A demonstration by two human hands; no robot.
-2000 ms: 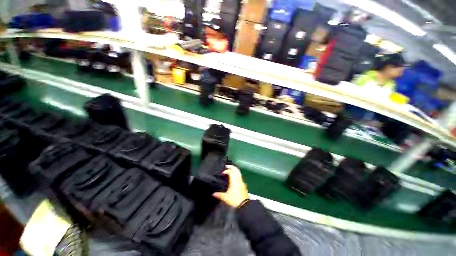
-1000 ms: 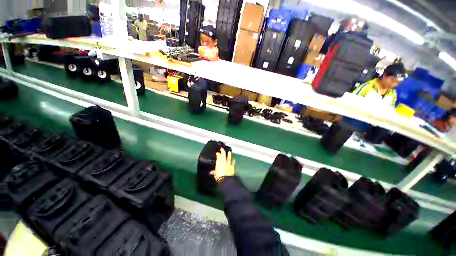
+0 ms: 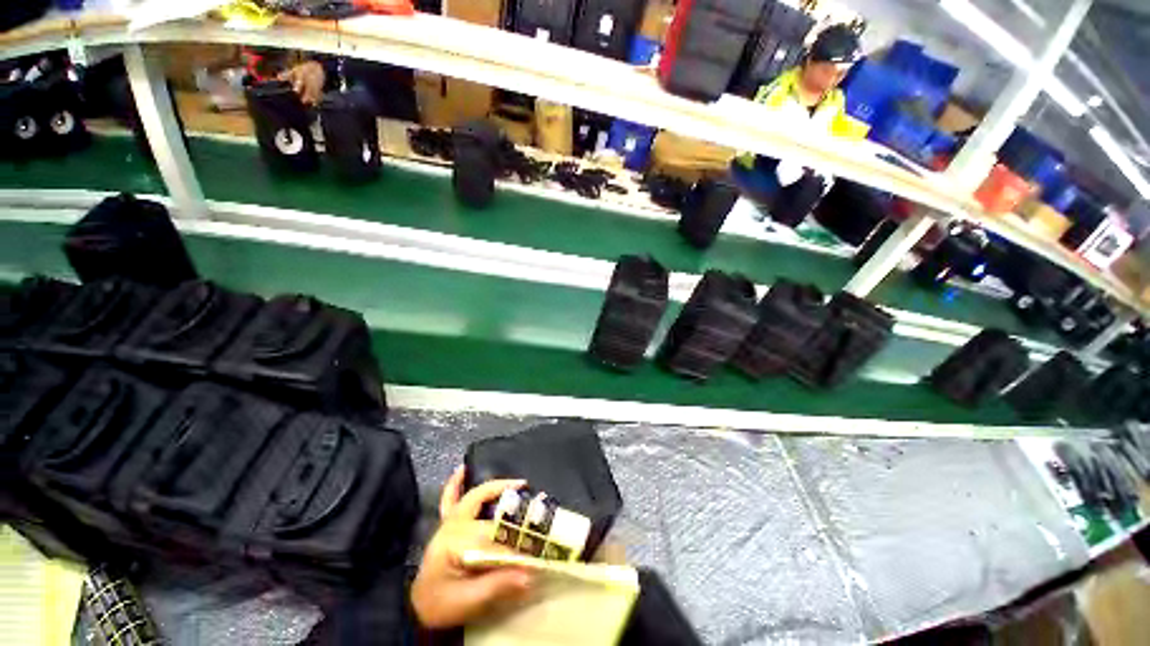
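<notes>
A black speaker cabinet (image 3: 555, 462) sits tilted on the plastic-covered bench in front of me. My left hand (image 3: 469, 568) is at its near left side and holds a white label sheet with dark printed labels (image 3: 540, 524) and a yellow backing paper (image 3: 555, 608). The fingertips curl around the label sheet near the cabinet's face. My right hand (image 3: 614, 555) shows only as a small blurred patch of skin beside the cabinet's lower right, mostly hidden behind the papers. What it holds cannot be seen.
Black units with carry handles (image 3: 208, 461) stand in two rows at left. More units (image 3: 709, 323) stand on the green belt (image 3: 441, 360) beyond its white rail. A patterned sheet (image 3: 120, 608) and yellow paper (image 3: 38, 591) lie lower left. A person (image 3: 807, 95) is behind the raised shelf.
The unit under my right hand on the belt is gone from there, and a cabinet now sits on the bench. My left hand with the label sheet has come into view. The camera view has shifted.
</notes>
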